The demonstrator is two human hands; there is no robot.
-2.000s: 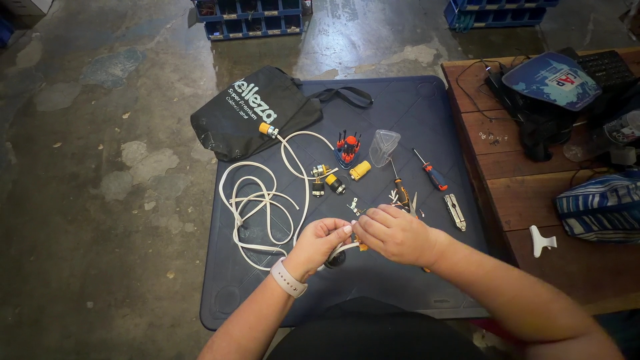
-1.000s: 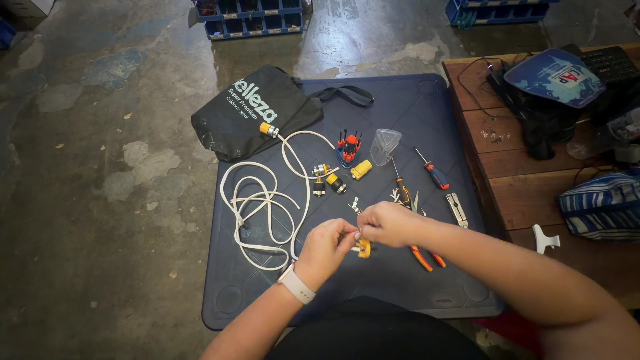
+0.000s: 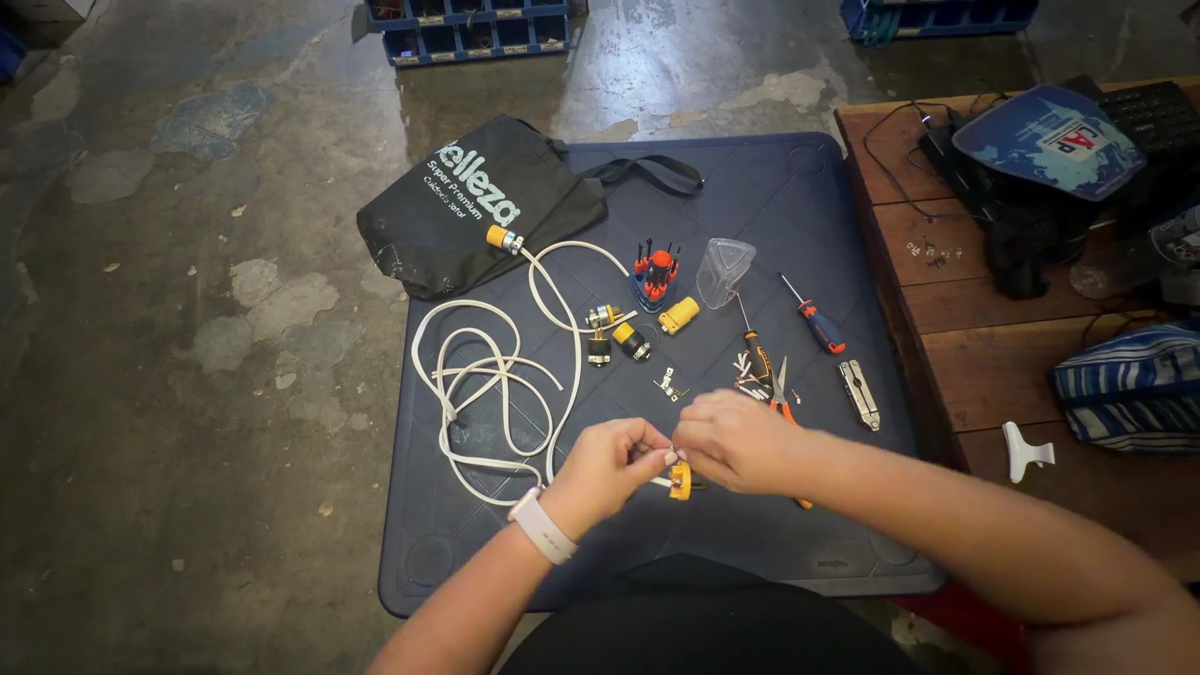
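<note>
My left hand (image 3: 605, 469) and my right hand (image 3: 745, 445) meet at their fingertips over the dark folding table (image 3: 806, 553). Between the fingers is something small and metallic, mostly hidden. Just below them hangs a yellow plug part (image 3: 681, 481) at the end of a white cord (image 3: 574, 375), which lies in loops to the left. Beyond my hands are a metal plug insert (image 3: 669, 384), a yellow connector body (image 3: 679, 316) and a black-and-yellow plug (image 3: 631, 342). Orange-handled pliers (image 3: 781, 398) lie partly behind my right hand.
A black cloth bag (image 3: 487, 206) covers the far left corner. Further back are a red precision screwdriver set (image 3: 658, 274) and a clear plastic cover (image 3: 725, 272). Two screwdrivers, one blue-handled (image 3: 821, 328), and a multitool (image 3: 860, 395) lie right. A wooden table (image 3: 975, 328) adjoins.
Both hands have stayed together at the near middle. The yellow plug part shows below the fingertips, where two seconds ago it was mostly covered. The right hand now covers more of the pliers than one second ago.
</note>
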